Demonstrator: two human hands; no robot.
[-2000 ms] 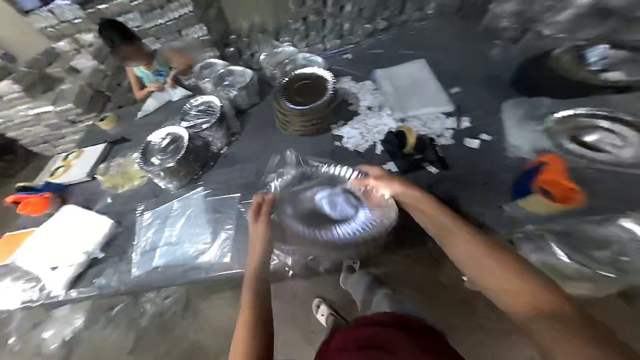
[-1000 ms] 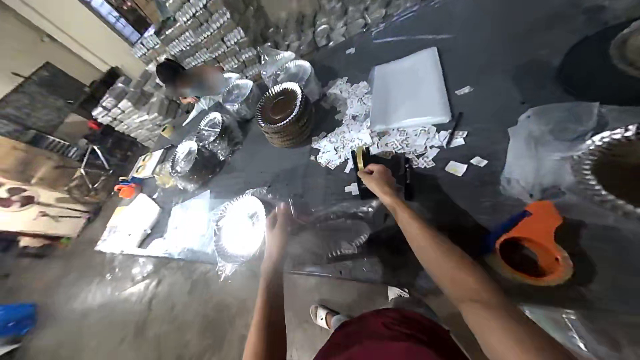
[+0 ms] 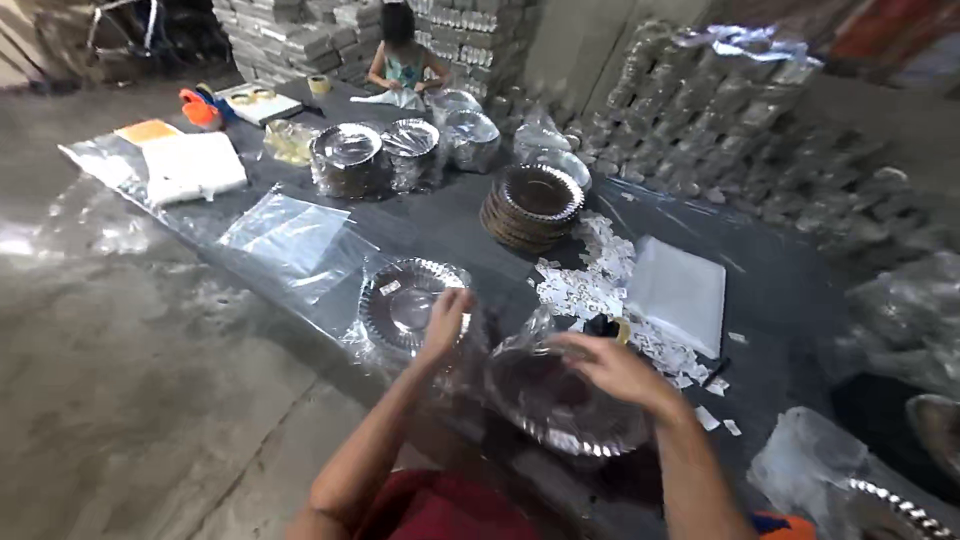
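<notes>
A silver, crimped-rim plate pack in clear plastic film lies near the table's front edge, a small paper label on it. My left hand is over its right rim, fingers bent; whether it grips the film is unclear. A second wrapped plate pack sits to its right, and my right hand reaches over its top edge, blurred, its hold not clear. Just beyond that hand is a black tape dispenser with yellowish tape, partly hidden. Small printed paper slips are scattered behind it.
Unwrapped plates are stacked behind the slips, beside a pile of clear plastic sheets. Several wrapped stacks stand farther back. Flat plastic bags lie left. An orange tape dispenser is far left. A person sits at the far end.
My right hand was at the black tape dispenser one second ago and is now over the right-hand plate pack. The view has swung considerably.
</notes>
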